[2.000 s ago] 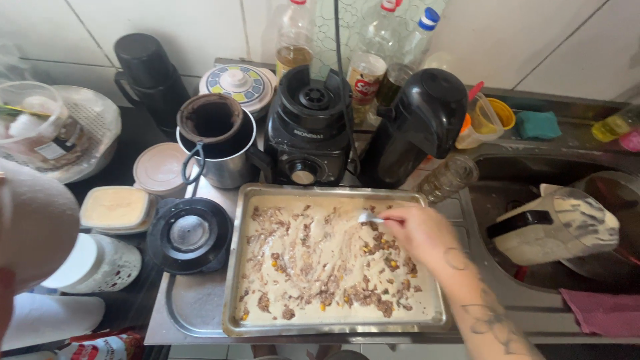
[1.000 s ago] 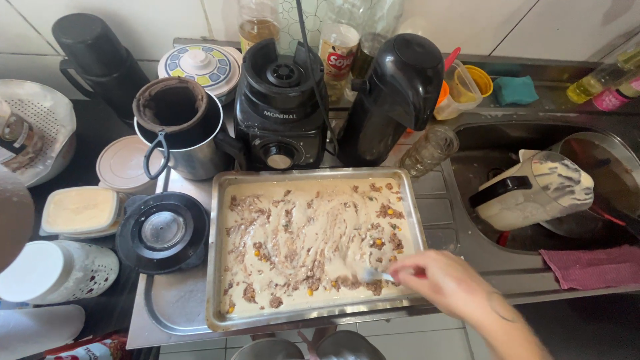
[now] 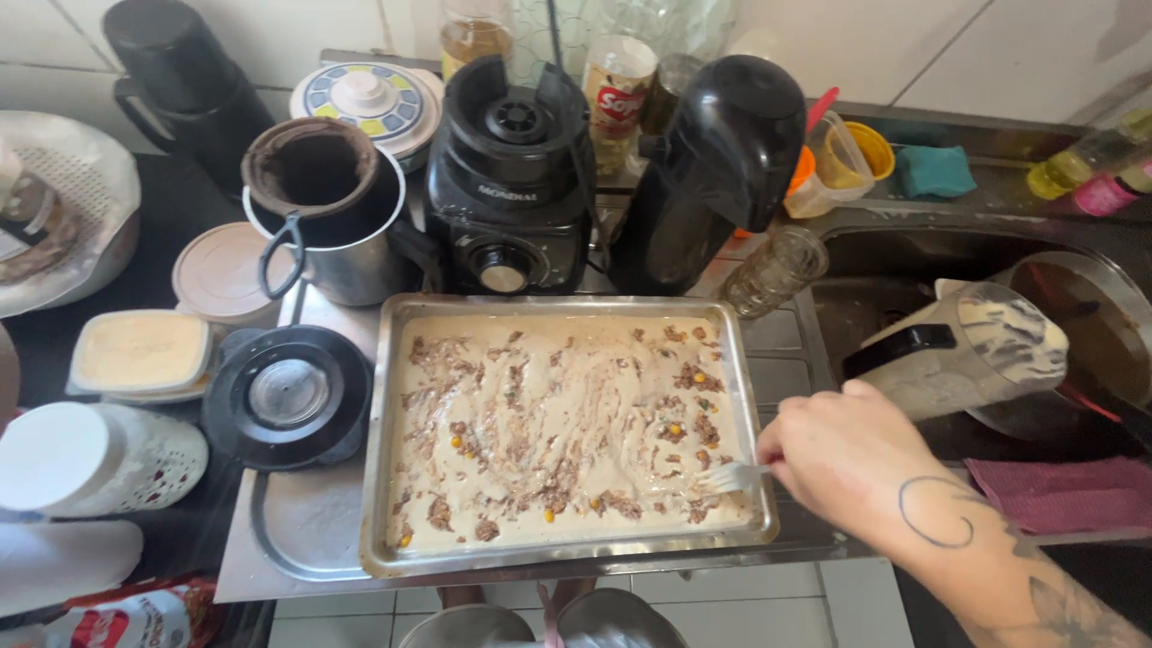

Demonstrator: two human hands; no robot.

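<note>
My right hand [image 3: 841,463] is closed around the handle of a fork [image 3: 733,478], over the right rim of a rectangular metal baking pan [image 3: 574,306]. The fork's head rests at the surface of the pale batter [image 3: 576,405] near the pan's lower right corner. Bits of brown filling and a few yellow corn kernels show through the batter, with streaks across its middle. My left hand is not in view.
Behind the pan stand a blender base [image 3: 508,189], a black thermos [image 3: 711,171], a metal pot [image 3: 346,252] and a glass jar [image 3: 776,270]. A black lid [image 3: 288,396] lies left. The sink at right holds a blender jug [image 3: 967,351].
My right hand, with the fork, has moved from the upper right part of the batter down to the pan's lower right. The batter's middle looks more streaked. The view has shifted somewhat.
</note>
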